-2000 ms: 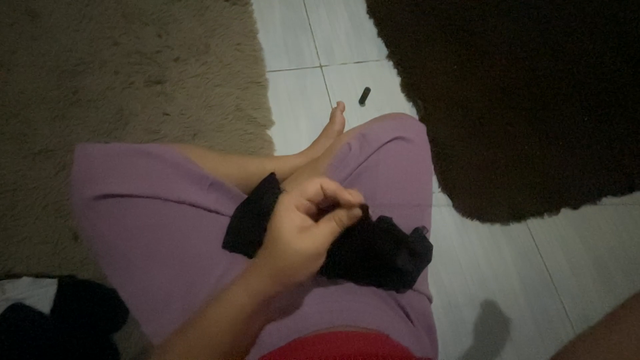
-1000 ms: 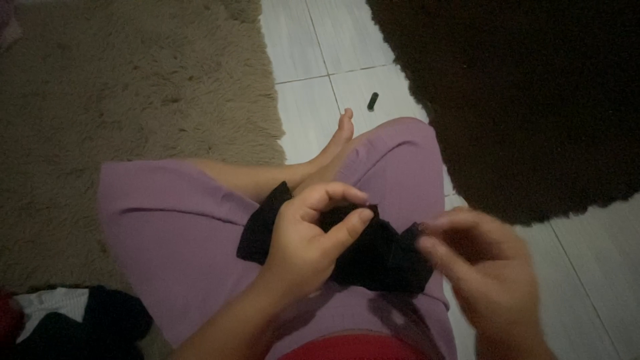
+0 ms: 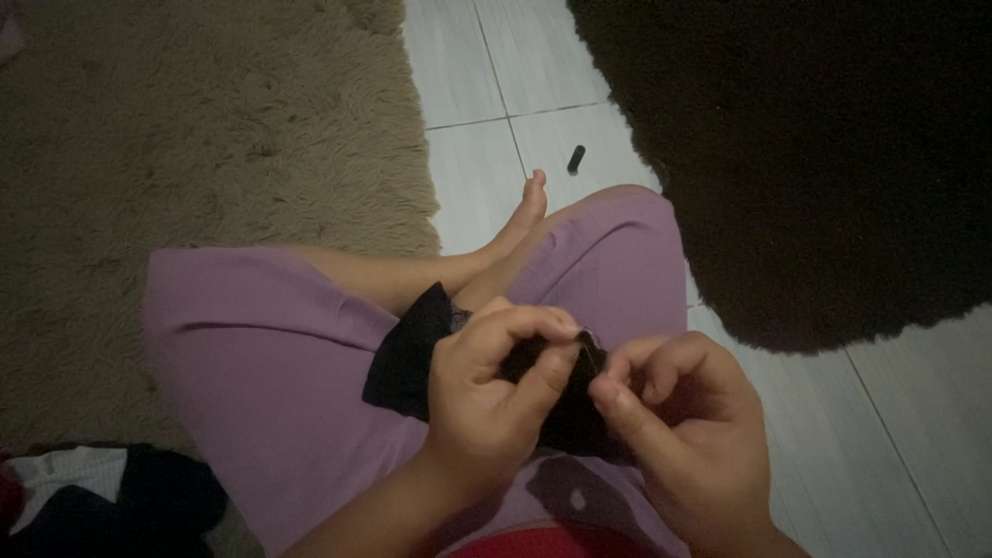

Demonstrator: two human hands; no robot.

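A black cloth garment (image 3: 407, 353) lies across my lap, over purple trousers (image 3: 271, 387). My left hand (image 3: 504, 380) pinches an edge of the black cloth between thumb and forefinger. Close beside it on the right, my right hand (image 3: 682, 426) has its thumb and fingertips together at the same edge. A thin thread-like line shows between the two hands. Whether a needle is there is too small to tell. The hands hide much of the cloth.
A small dark cylinder (image 3: 576, 160) lies on the white floor tiles (image 3: 465, 85) beyond my bare foot. A brown shaggy rug (image 3: 194, 139) is at left, a darker rug (image 3: 806, 155) at right. Black, white and red clothes (image 3: 147, 496) are heaped at the lower left.
My right hand, out of view two seconds ago except perhaps at the lower right edge, has come in from the right and now meets the cloth's edge beside my left hand.
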